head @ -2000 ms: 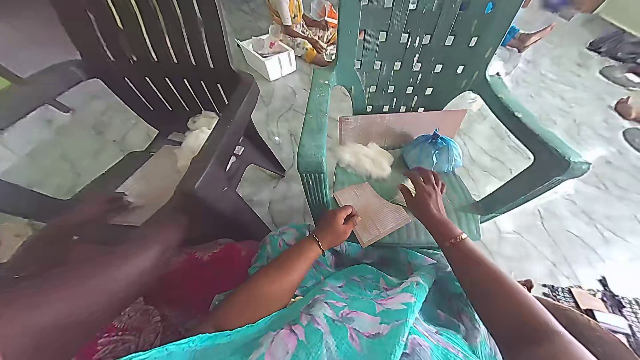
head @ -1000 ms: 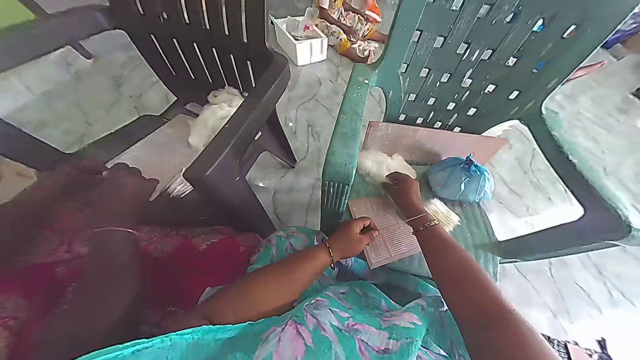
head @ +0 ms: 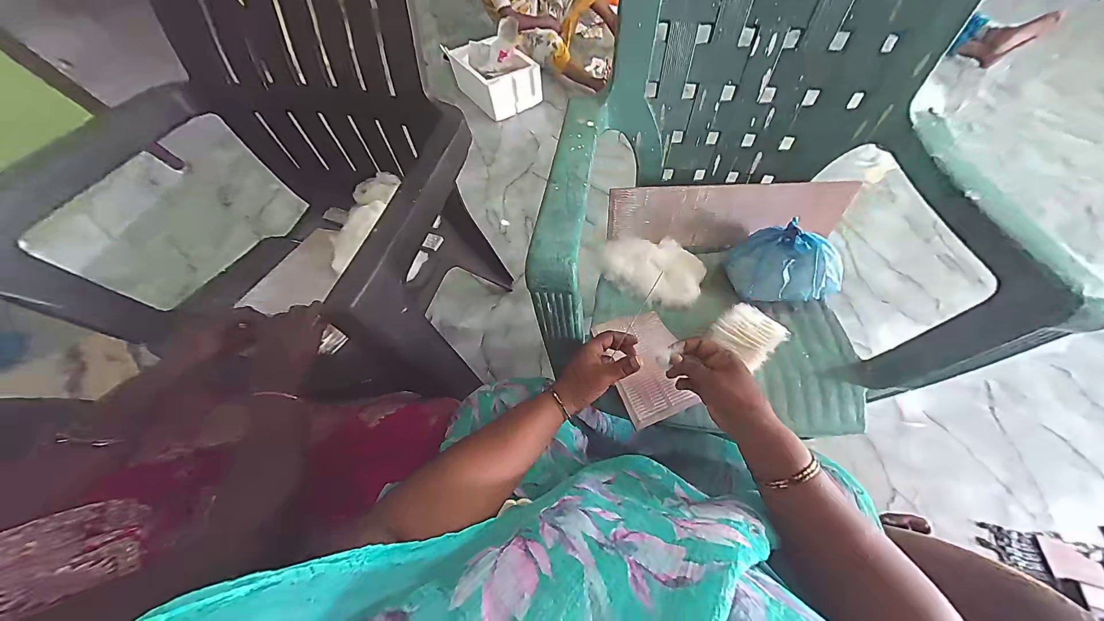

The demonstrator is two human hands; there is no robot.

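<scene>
My left hand pinches a thin stick that points up and away over the green chair's seat. Close to its right, my right hand holds a small tuft of white cotton between thumb and fingers. Beneath both hands lies a ridged pinkish board. A fluffy heap of cotton rests on the seat beyond them. Just right of my right hand is a bundle of white cotton wicks. Behind the bundle sits a knotted blue plastic bag, in front of a larger pinkish board near the backrest.
A person's hands work at a dark brown plastic chair on the left, which holds more cotton. A white box stands on the marble floor near another seated person. A bare foot shows at upper right.
My right hand has moved back from the cotton heap towards my left hand, with a small tuft now in its fingers. The stick in my left hand now points up and away.
</scene>
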